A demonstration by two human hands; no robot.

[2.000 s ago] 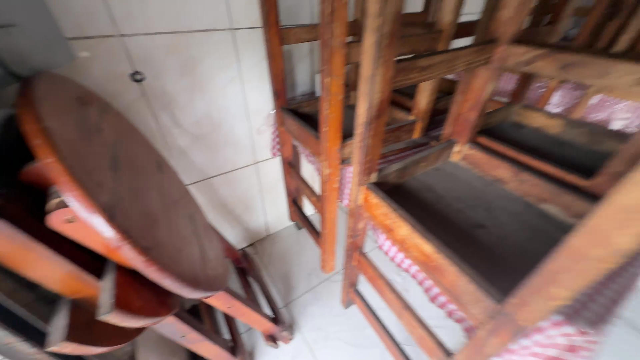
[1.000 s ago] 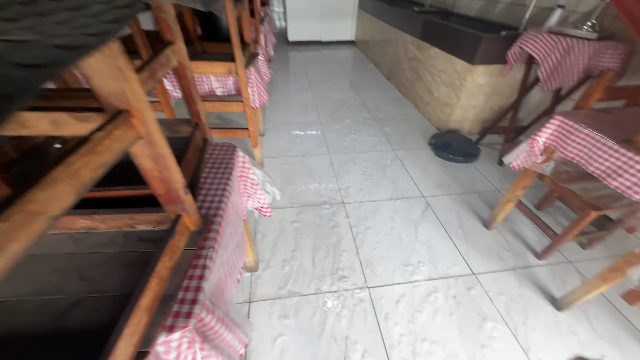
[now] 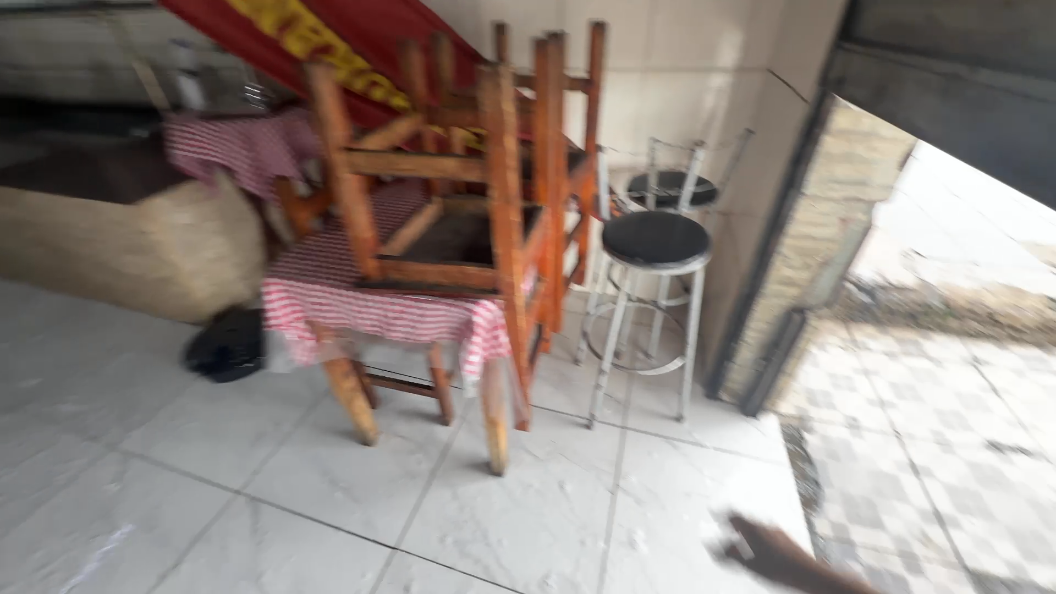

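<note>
At the bottom right, my right hand (image 3: 763, 549) shows blurred, above the white tiled floor near the doorway's edge. Whether its fingers hold anything is too blurred to tell. Out of view is my left hand. Farther off, an upturned wooden chair (image 3: 425, 165) rests on a table covered with a red-and-white checked tablecloth (image 3: 371, 309). Beside it, toward the wall, stand metal bar stools with round black seats, the nearer one (image 3: 656, 239) in front of another (image 3: 672, 188).
A dark round object (image 3: 224, 345) lies on the floor by a stone-faced counter (image 3: 186, 247). A red banner with yellow lettering (image 3: 346, 58) hangs behind the chairs. The doorway's dark frame (image 3: 767, 256) borders outdoor paving (image 3: 949, 429) at right.
The view has swung widely, from stacked chairs and a tiled aisle to the table and stools by the doorway. My right hand has come into view.
</note>
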